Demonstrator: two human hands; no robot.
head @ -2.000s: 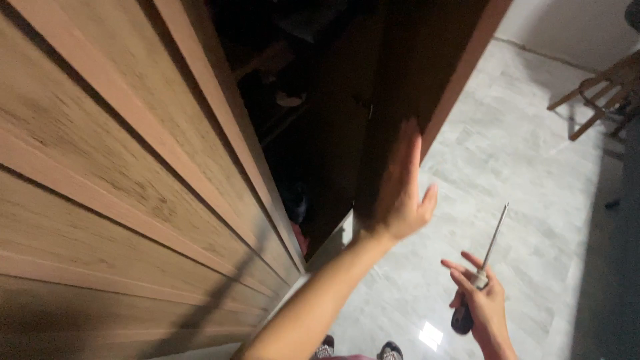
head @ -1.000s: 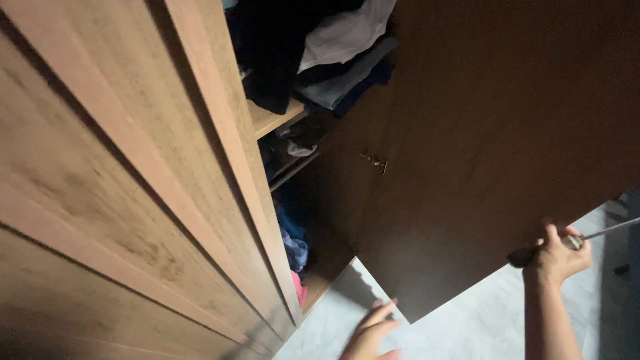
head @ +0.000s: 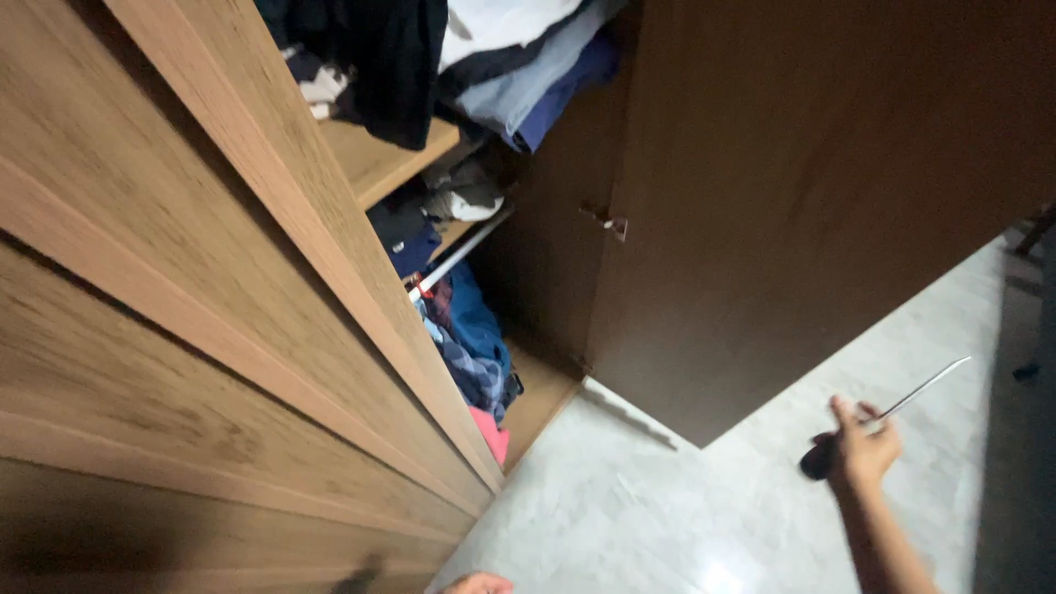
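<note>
My right hand (head: 866,450), at the lower right, is closed around a screwdriver (head: 924,388) with a dark handle and a long metal shaft pointing up and right. Only a small part of my left hand (head: 478,583) shows at the bottom edge, over the floor; whether it holds anything is hidden. A dark brown wardrobe door (head: 784,181) stands wide open, with a metal hinge (head: 609,223) at its inner edge. Neither visible hand part touches the door.
Slatted wooden panelling (head: 206,289) fills the left. Inside the wardrobe, folded clothes lie on a wooden shelf (head: 396,157), above a metal rail (head: 462,252) and more garments (head: 474,330). Pale marbled floor (head: 610,495) lies below the door's corner.
The wardrobe door has swung open wider, showing clothes and the hinge. My left hand, at the door's edge two seconds ago, is now low at the frame's bottom. The screwdriver stays in my right hand.
</note>
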